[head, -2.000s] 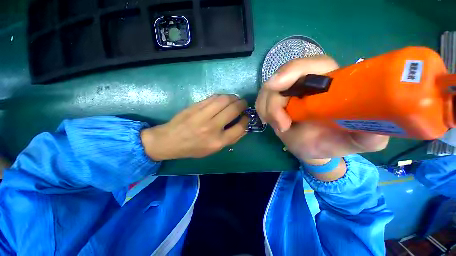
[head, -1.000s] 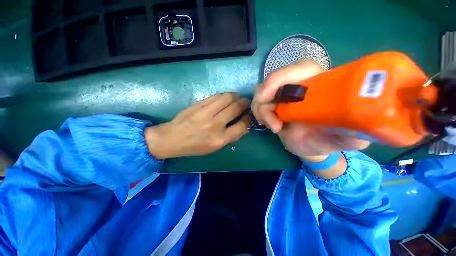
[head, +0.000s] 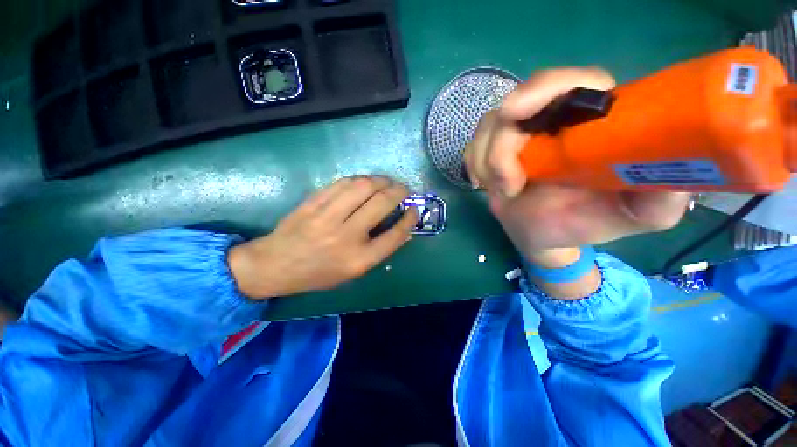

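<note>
My left hand (head: 328,234) lies on the green mat with its fingertips on the left edge of a watch case (head: 426,215), a rounded square with a silver rim. A dark piece shows between its fingers; I cannot tell what it is. My right hand (head: 564,188) grips the orange electric screwdriver (head: 668,131), its black lever on top. The screwdriver's nose points left, over the right part of the round screw dish (head: 459,118). Its bit is hidden behind my fingers.
A black foam tray (head: 218,121) lies at the back left, with another watch case (head: 272,77) in a pocket. Small white pieces (head: 481,258) lie near the bench edge. A black cord (head: 712,237) and paper stack (head: 765,234) are at the right. A blue sleeve (head: 765,288) shows at the right edge.
My right hand and the screwdriver have moved off the watch case, right and up toward the screw dish, so the case is uncovered. My left hand keeps its place at the case. The view has shifted slightly.
</note>
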